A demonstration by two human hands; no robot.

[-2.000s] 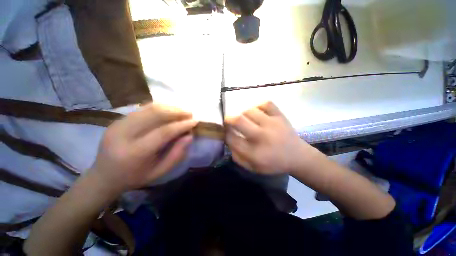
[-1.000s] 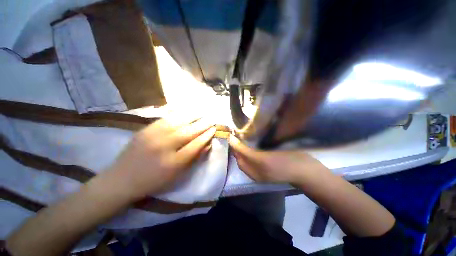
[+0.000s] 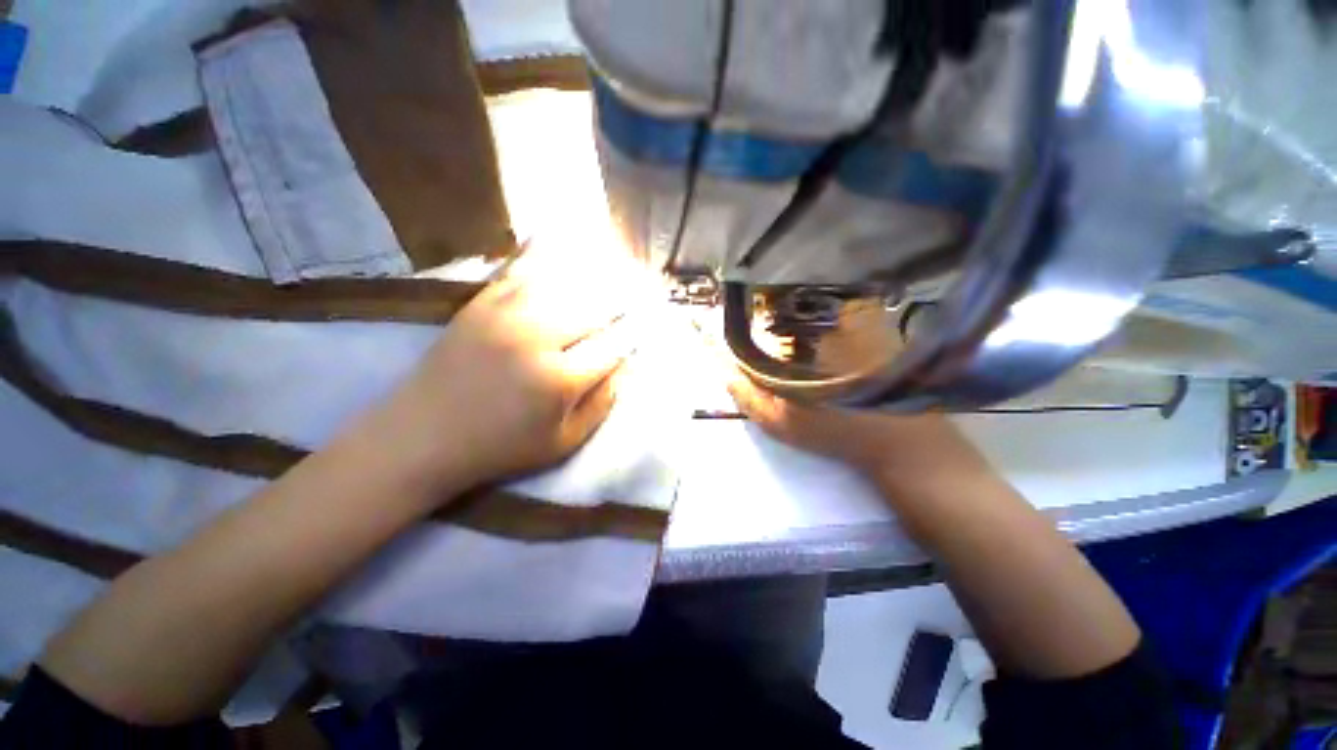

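Observation:
The garment (image 3: pixel 374 388) lies on the left of the machine table, pale wrong side up, with long brown strips across it. A brown panel with a pale grey stitched piece (image 3: pixel 304 161) lies on it at the upper left. My left hand (image 3: pixel 535 374) grips the garment just left of the needle area; glare washes out its fingertips. My right hand (image 3: pixel 821 418) is low at the right of the needle area, partly hidden by shiny curved metal, so its hold cannot be told. The sewing machine head (image 3: pixel 821 161), white with a blue stripe, covers the upper middle.
The table's marked front edge (image 3: pixel 792 554) runs below my hands. A dark phone-like object (image 3: pixel 921 674) lies on a white surface below it. A blue bin (image 3: pixel 1210 586) with brown pieces stands at the lower right. A thin dark line runs across the table at the right.
The view has shifted to show the machine head. My hands have moved from in front of my body up to the needle area, with the garment edge. The scissors are out of sight.

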